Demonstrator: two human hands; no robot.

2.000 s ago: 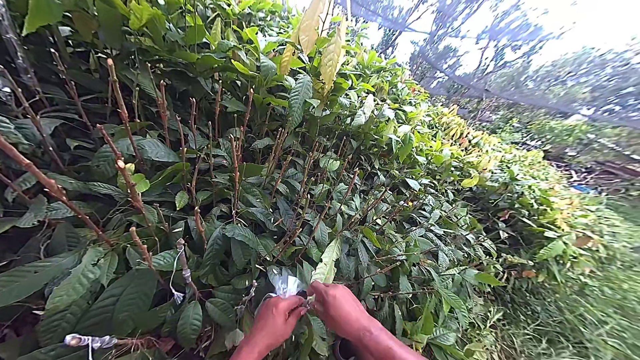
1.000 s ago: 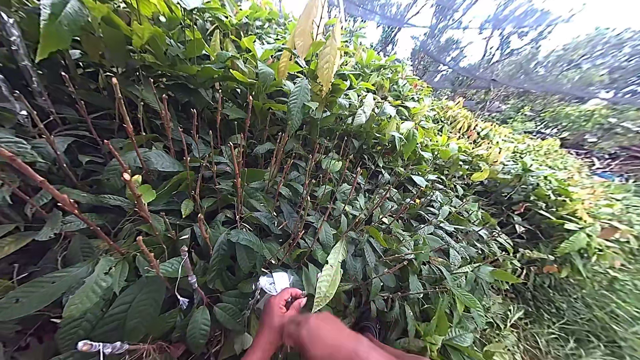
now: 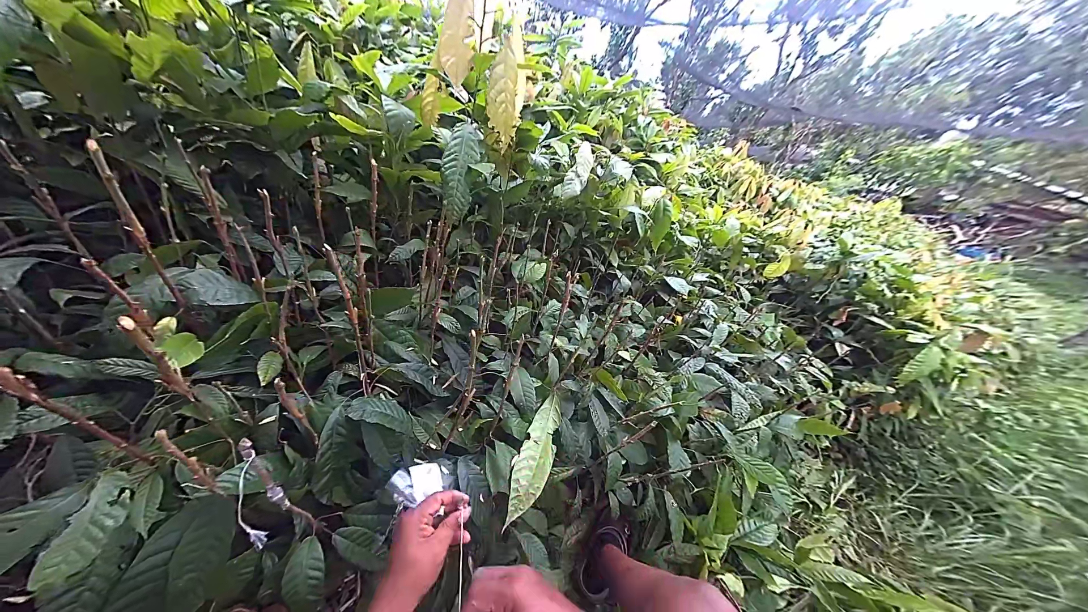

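My left hand [image 3: 421,548] is at the bottom centre, thumb and fingertips pinched on a thin pale strip [image 3: 461,561] that hangs straight down. Crumpled clear and white plastic [image 3: 421,484] shows just behind its knuckles. My right hand [image 3: 514,591] is low at the bottom edge, right of the strip, rounded and cut off by the frame; its fingers are hidden. A long, pale green leaf [image 3: 535,459] rises just right of my left fingertips. To the left, a cut stem [image 3: 276,493] has whitish wrapping and a dangling tie [image 3: 242,501].
Dense leafy plants surround the hands, with several bare cut stems [image 3: 140,229] upright at the left. A shoe [image 3: 602,557] and a bare lower leg [image 3: 659,586] are right of the hands. Grass [image 3: 977,476] lies at the right; dark netting [image 3: 816,106] hangs behind.
My right hand has moved down from beside my left fingertips to the bottom edge. The thin strip now shows below my left fingers, and the shoe is in plainer view.
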